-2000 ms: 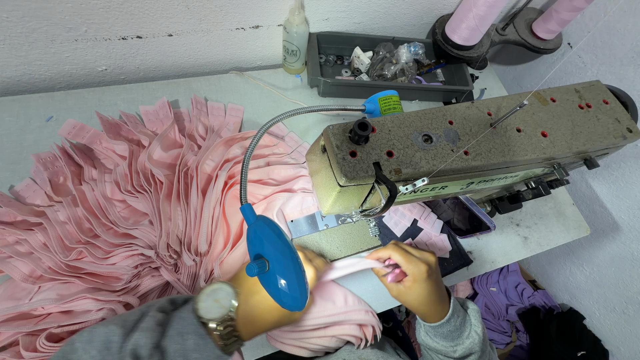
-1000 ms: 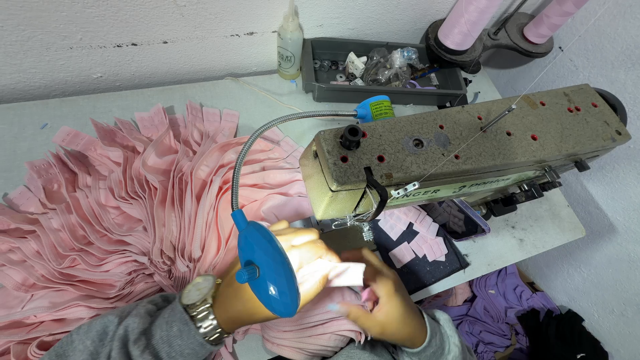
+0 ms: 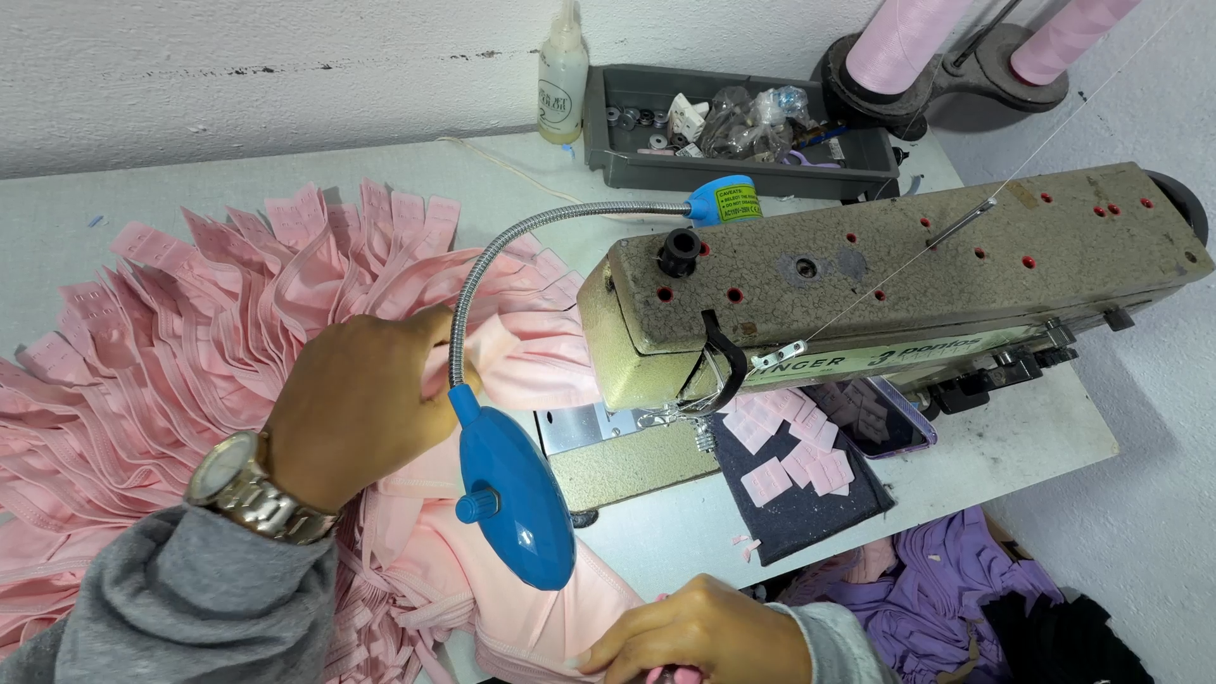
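Note:
My left hand (image 3: 366,408), with a metal wristwatch (image 3: 249,486) at its wrist, is closed on pink fabric beside the fanned pile of pink garments (image 3: 180,380). A blue lamp head (image 3: 518,499) on a flexible metal neck partly hides its fingertips. At the bottom, my right hand (image 3: 698,636) is curled around a small pink object that I cannot identify, next to a pink fabric piece (image 3: 541,579). The Singer sewing machine (image 3: 883,266) stands right of my left hand; its needle area is partly hidden.
Small pink hook-and-eye tape pieces (image 3: 798,442) lie on a dark pad (image 3: 807,503). Behind the machine are a grey tray (image 3: 741,180) of small parts, a plastic bottle (image 3: 562,85) and pink thread cones (image 3: 902,43). Purple fabric (image 3: 950,589) and black fabric (image 3: 1069,641) lie below the table's right edge.
My hands were close together in front of the machine, holding a pink strip. Now they are apart: my left hand is up by the pile, my right hand lower near the bottom edge.

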